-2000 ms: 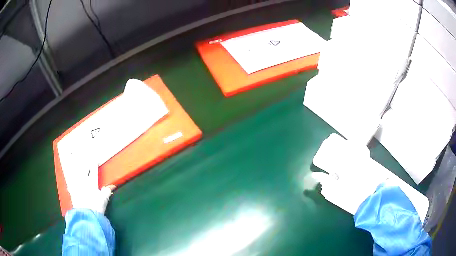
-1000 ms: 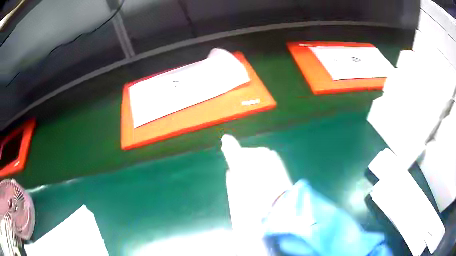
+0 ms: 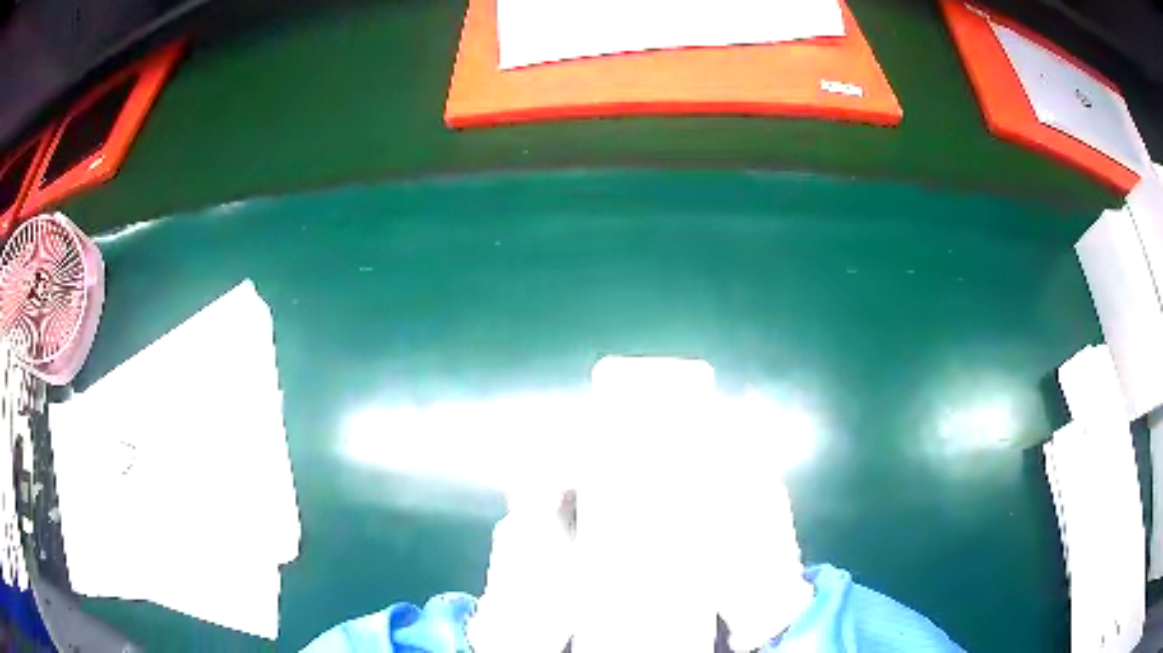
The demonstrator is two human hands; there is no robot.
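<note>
A small white folded piece [image 3: 653, 510] stands out at the bottom middle, near my body, against bright glare on the green surface. My left hand [image 3: 529, 574], in a white glove, is on its left side. My right hand [image 3: 763, 555], also gloved white, is on its right side. Both hands hold the piece between them. The glare and the white gloves blend, so the fingers and the piece's edges are hard to tell apart. Light-blue sleeves show at both wrists.
White sheets [image 3: 179, 472] are stacked at left beside a pink fan [image 3: 45, 293]. Orange pads with white sheets lie beyond, at centre [image 3: 663, 96] and right [image 3: 1008, 109]. An orange pad with a black panel [image 3: 87, 134] is at upper left. White pieces [image 3: 1099, 536] and upright white blocks [image 3: 1122, 306] stand at right.
The view has turned down and towards the left. My right hand has come back from reaching over the surface to near my body. My left hand is back in view, and both hold a white piece.
</note>
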